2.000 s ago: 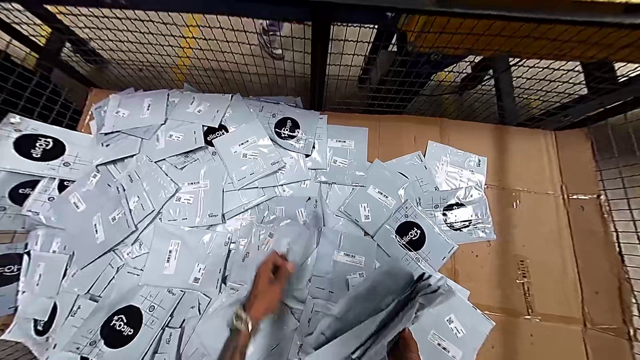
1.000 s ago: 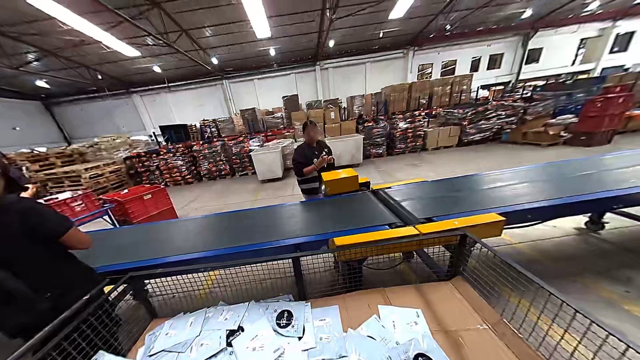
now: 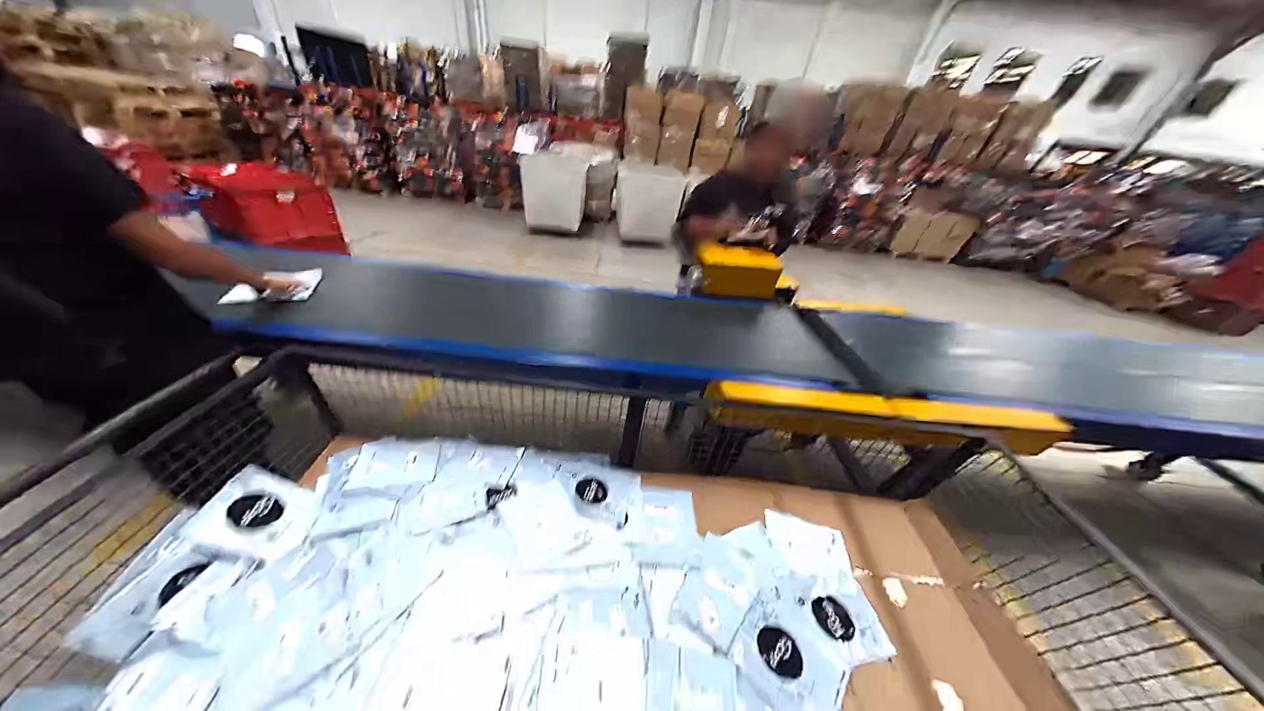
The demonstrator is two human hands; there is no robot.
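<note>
Neither my left hand nor my right hand shows in the head view, so what they hold is hidden. Grey-white plastic mailer bags point(image 3: 553, 533), several with round black logos, lie in a loose heap below me. The heap rests on brown cardboard point(image 3: 790, 494) inside a black wire-mesh cage point(image 3: 632, 434). The whole view is blurred and the middle of the heap looks overexposed.
A dark conveyor belt point(image 3: 553, 316) with blue edges runs beyond the cage. At left a co-worker's hand point(image 3: 281, 286) touches a white packet point(image 3: 247, 291) on it. Another person point(image 3: 736, 202) stands across the belt by a yellow box point(image 3: 739, 272). Red bins point(image 3: 267, 207) stand behind.
Two seconds ago my hands were over the mailer bags, one with a stack; they have left the view, which has swung up. The co-worker's arm at left now reaches over the belt.
</note>
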